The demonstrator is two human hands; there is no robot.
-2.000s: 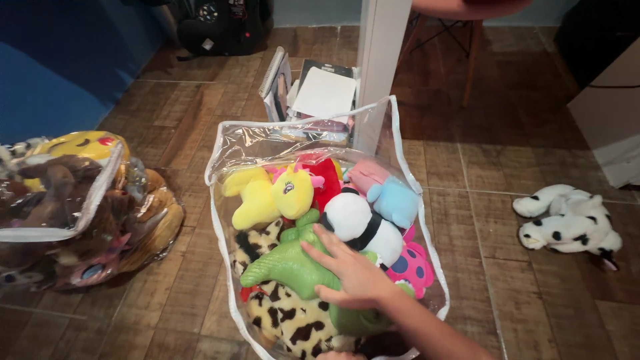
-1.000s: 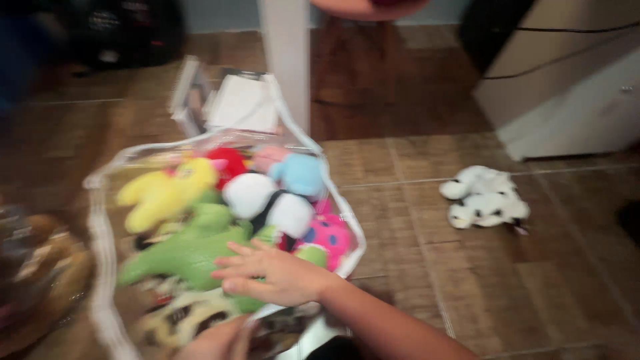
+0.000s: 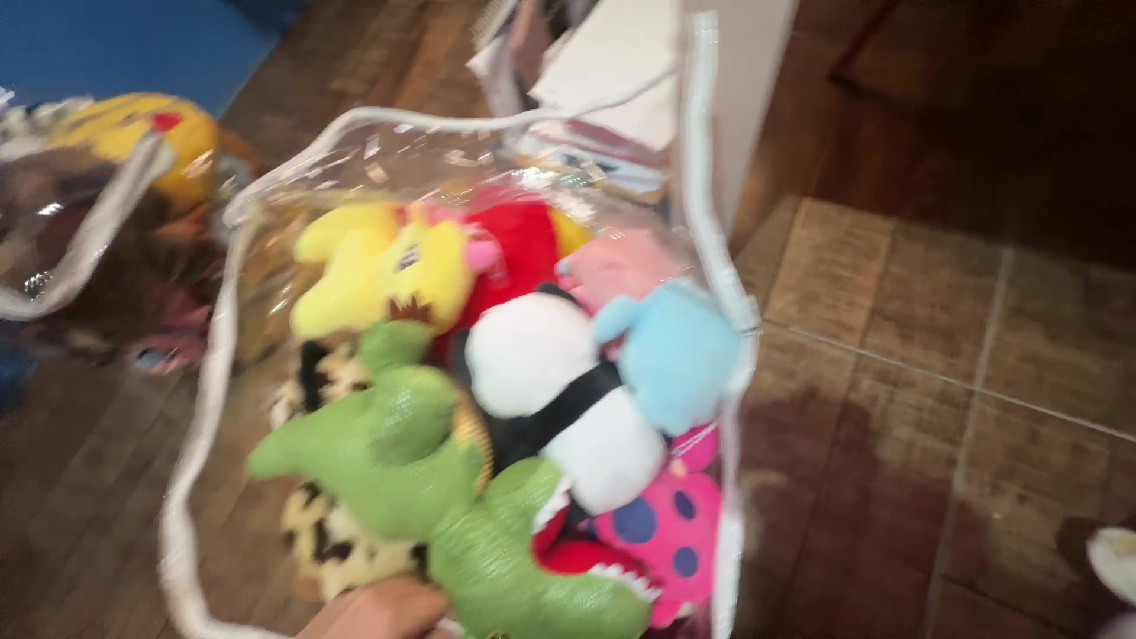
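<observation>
My left hand is at the bottom edge, partly cut off, its fingers curled at the white-trimmed rim of a clear plastic bag. My right hand is out of view. Just beside the left hand, a green plush dinosaur with a red, white-toothed mouth lies on top in the bag. Around it are a plush panda, a light blue plush, a pink plush, a yellow plush, a red plush, a magenta plush with blue spots and a brown-spotted cream plush.
Another clear bag with white trim stands at the left, holding a yellow plush and other toys. Papers or books lie behind the main bag, against a white post. A white object is cut off at the right edge on the tiled floor.
My right hand, earlier on the green dinosaur, has left the view. The dinosaur's toothed red mouth now shows. The view has swung back left and sits closer to the bag.
</observation>
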